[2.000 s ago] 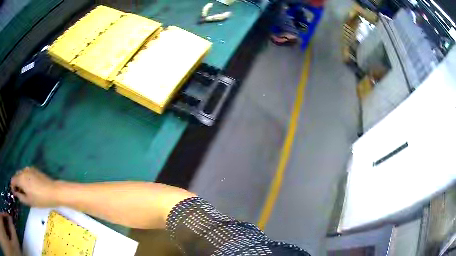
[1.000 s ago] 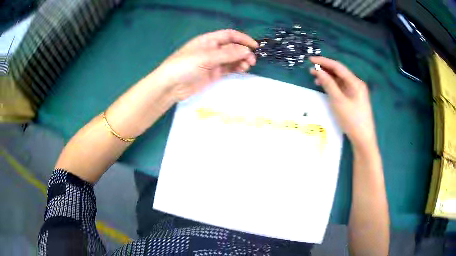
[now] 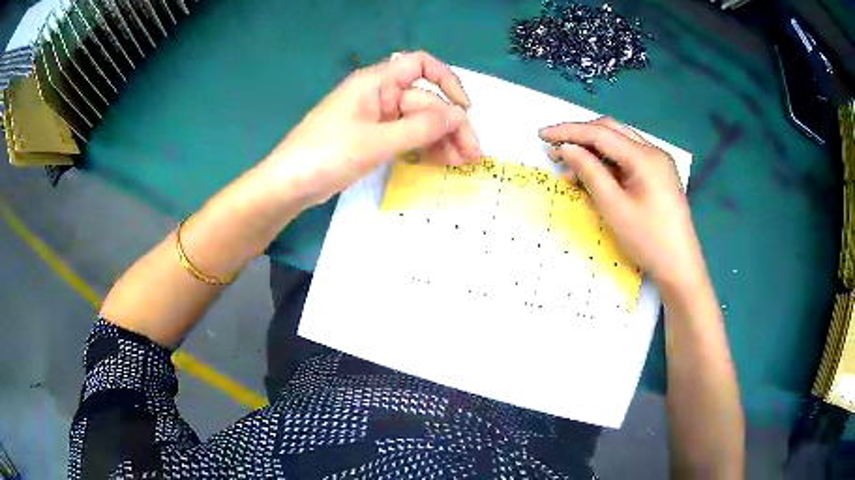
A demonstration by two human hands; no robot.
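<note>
A yellow circuit board [image 3: 525, 244], partly washed out by glare, lies on a white sheet [image 3: 375, 319] in front of me. My left hand [image 3: 375, 131] is over the board's upper left edge, fingers bent; whether it holds a part is not clear. My right hand [image 3: 623, 183] is over the board's upper right part, thumb and forefinger close together with a tiny dark thing between them, too small to make out. A pile of small black components [image 3: 581, 42] with shiny bits lies beyond the sheet on the green mat.
Upright boards in a rack [image 3: 103, 61] stand at the upper left, beside a yellow board [image 3: 37, 122]. A black phone-like slab [image 3: 802, 84] lies at the upper right. Stacked yellow boards [image 3: 837, 356] are at the right edge. Grey floor with a yellow line shows at lower left.
Both hands have moved from beside the component pile back toward me, over the board. The view has shifted, and the board shows more clearly with less glare.
</note>
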